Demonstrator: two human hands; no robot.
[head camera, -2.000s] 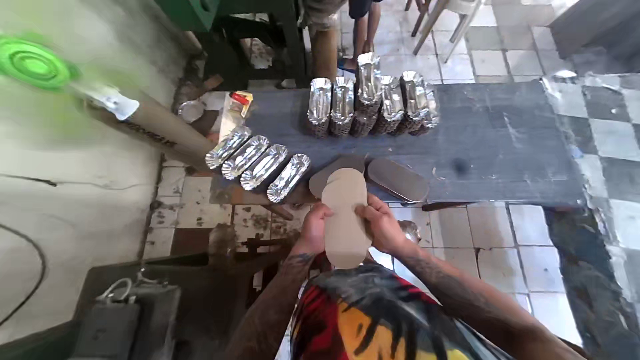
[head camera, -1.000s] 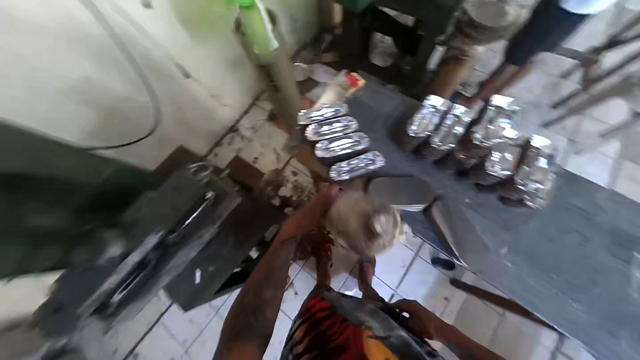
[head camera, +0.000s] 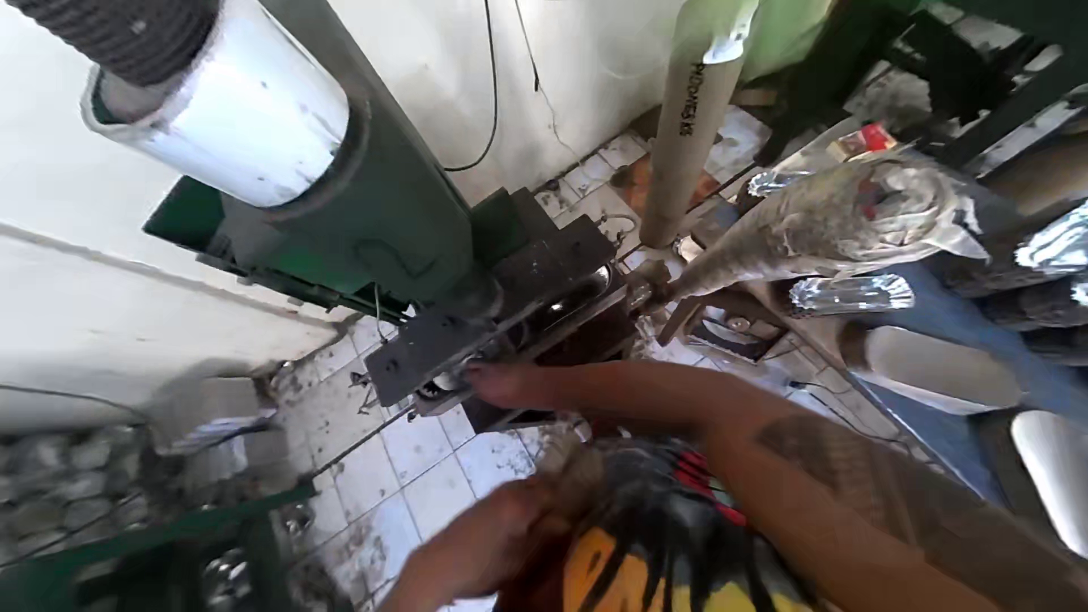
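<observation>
My right hand (head camera: 501, 384) reaches across from the right, its fingertips at one end of a dark metal block with oval openings (head camera: 544, 314). A shiny surface shows beside the fingertips; whether they grip anything is hidden. Low in the view, my left hand (head camera: 506, 518) is blurred, close to my patterned shirt (head camera: 663, 544), beside a brownish thing I cannot make out. The block sits at the foot of a green machine column (head camera: 399, 204) with a white cylinder (head camera: 263, 102). Foil trays (head camera: 850, 293) and oval flat pieces (head camera: 943, 370) lie on the table at right.
A post wrapped in worn material (head camera: 833, 221) rises between the machine and the table (head camera: 926, 442). A cardboard tube (head camera: 688, 127) leans near the wall. White floor tiles (head camera: 408, 476) lie below; a green-edged frame (head camera: 170, 527) stands at lower left, near stacked material (head camera: 212, 416).
The view has swung left to the green machine. Two seconds ago both hands held oval flat pieces over the table's edge; now my right hand is at the metal block and my left is near my body.
</observation>
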